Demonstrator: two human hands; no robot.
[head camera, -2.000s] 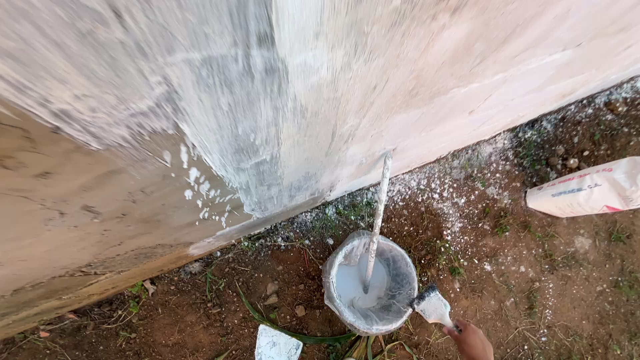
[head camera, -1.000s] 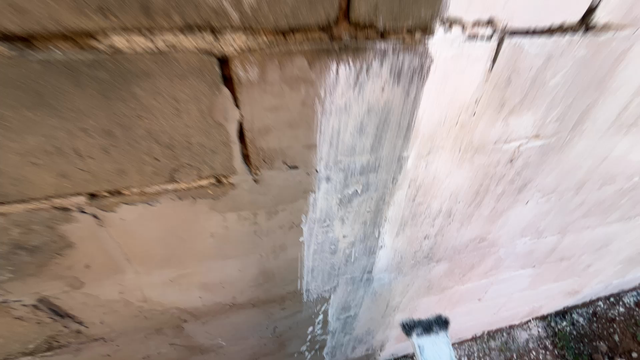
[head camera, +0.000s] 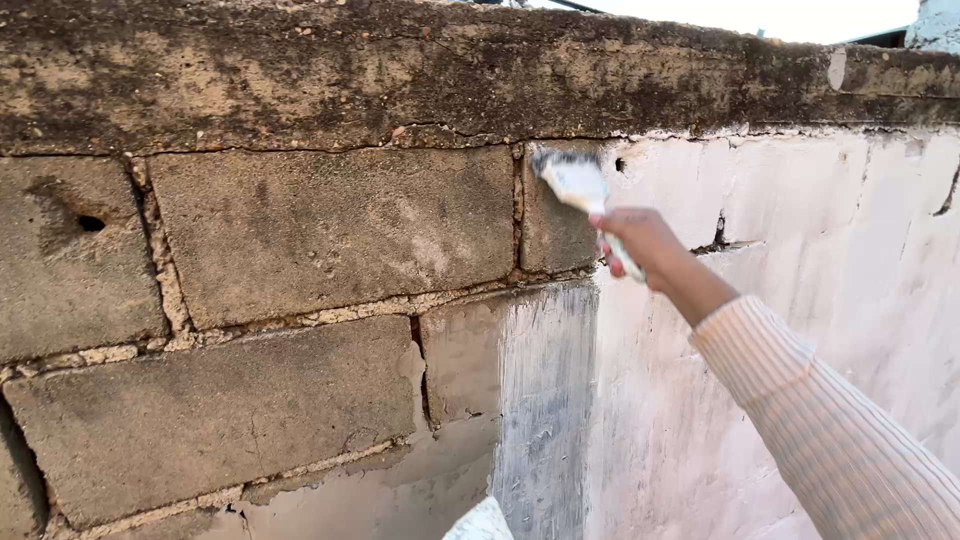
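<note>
My right hand (head camera: 637, 244) grips the handle of a white-coated paintbrush (head camera: 576, 182). The dark bristles are at a bare block just under the wall's top ledge, left of the white-painted part of the wall (head camera: 810, 195). Below the brush runs a streaky greyish-white painted strip (head camera: 546, 405), beside bare concrete blocks (head camera: 337, 232). My left hand is not in view. A white-speckled object (head camera: 481, 523), only partly seen, pokes in at the bottom edge; what it is I cannot tell.
A rough, dark-stained concrete ledge (head camera: 420, 75) runs along the top of the wall. Open mortar joints and a small hole (head camera: 91, 223) mark the blocks at left. Smoother plaster (head camera: 375, 499) covers the lower part.
The brush was beside the bucket of white liquid on the ground two seconds ago. Now my right hand has raised it to the top of the wall. The view has tilted up.
</note>
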